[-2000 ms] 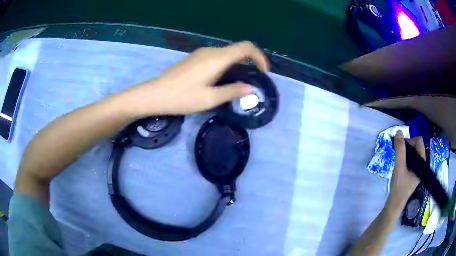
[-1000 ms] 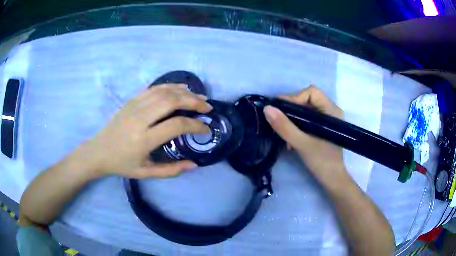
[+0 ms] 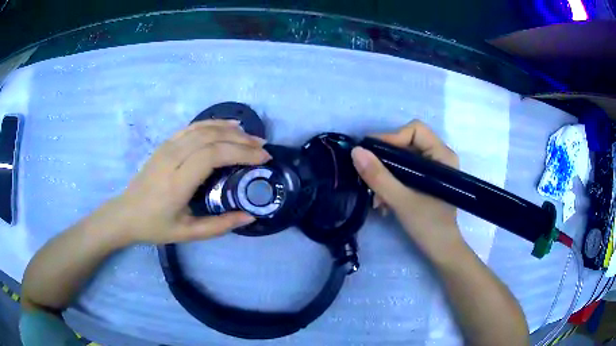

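Note:
My left hand (image 3: 196, 182) grips the black speaker baffle (image 3: 287, 203), with its silvery ring and pale centre facing up. The baffle touches the left side of the open ear cup housing (image 3: 338, 206), where a thin red wire shows. My right hand (image 3: 419, 182) holds the long black glue syringe (image 3: 466, 192) like a pen over the housing's right side; its tip is hard to see. The headband (image 3: 236, 324) curves below the cups, with a yoke hinge (image 3: 348, 257) under the housing. A second ear cup (image 3: 233, 115) shows partly behind my left hand.
A phone (image 3: 9, 165) lies at the far left of the white foam sheet (image 3: 378, 297). A blue-and-white crumpled wipe or packet (image 3: 564, 162) lies at right. A clear air hose (image 3: 571, 290) hangs from the syringe's rear. A purple light (image 3: 577, 9) glows at top right.
My right hand has brought the syringe from the right edge to the housing. My left hand has brought the baffle down and left beside it; in the last second its fingers uncovered the centre disc.

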